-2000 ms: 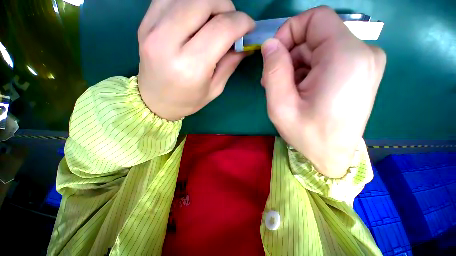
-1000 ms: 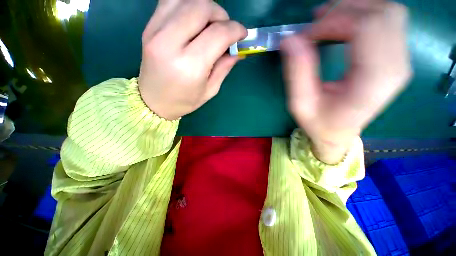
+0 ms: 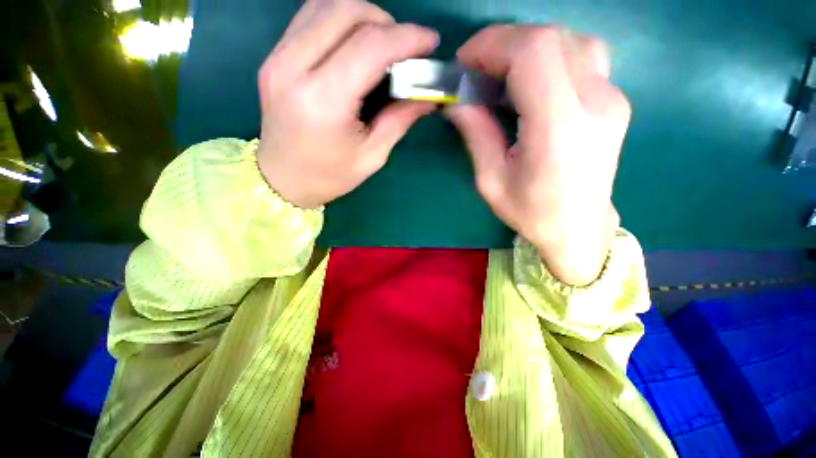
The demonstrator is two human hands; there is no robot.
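Observation:
A narrow silver-grey metal part (image 3: 425,79) is held between both hands above the green bench. It is blurred, with a bright face at its left end and a thin amber tape strip (image 3: 438,98) along its lower edge. My left hand (image 3: 335,103) grips the left end between thumb and fingers. My right hand (image 3: 555,125) grips the right end with thumb below and fingers above, hiding that end.
The green bench top (image 3: 698,134) lies under the hands. Glossy amber film sheets (image 3: 134,98) lie at the left with strong glare. Metal parts (image 3: 801,116) are cut off at the right edge. Blue crates (image 3: 734,367) stand at the lower right beyond the bench edge.
My right hand was blurred and farther right; it now holds the part closer to my left hand. The part's long right end no longer shows. The parts at the right edge show more.

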